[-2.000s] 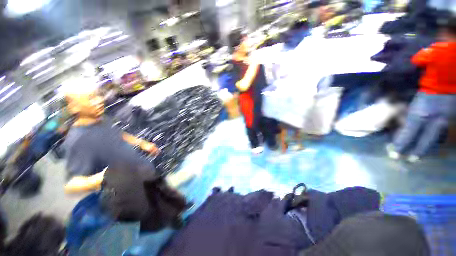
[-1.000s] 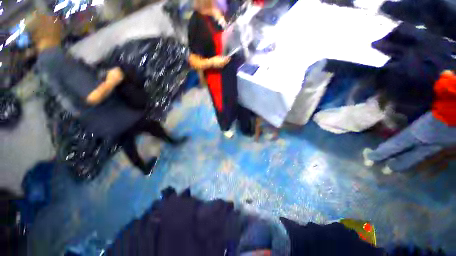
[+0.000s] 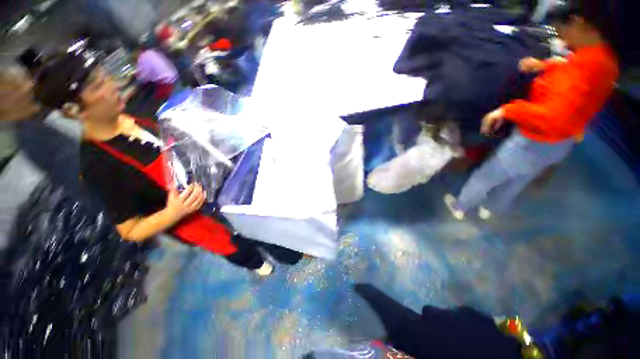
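Observation:
Dark garments [image 3: 449, 333] show at the bottom right, close in front of me, cut off by the lower edge. A pointed dark end sticks out to their left. I cannot tell what holds them up. A small yellow and red patch [image 3: 519, 333] shows beside them. A bit of my own printed top shows at the bottom middle. Neither my left hand nor my right hand is in the picture.
A long white table [image 3: 344, 63] stands ahead, dark garments [image 3: 463, 56] heaped at its right. A person in a red apron stands left, one in orange right. A glossy black heap [image 3: 63, 280] lies left, a whitish bundle [image 3: 410, 168] beyond the blue floor [image 3: 393, 252].
My view has turned and moved nearer the white table. The red-aproned person now stands closer on the left. The large dark garment mass at the bottom middle has left the picture; dark cloth remains bottom right.

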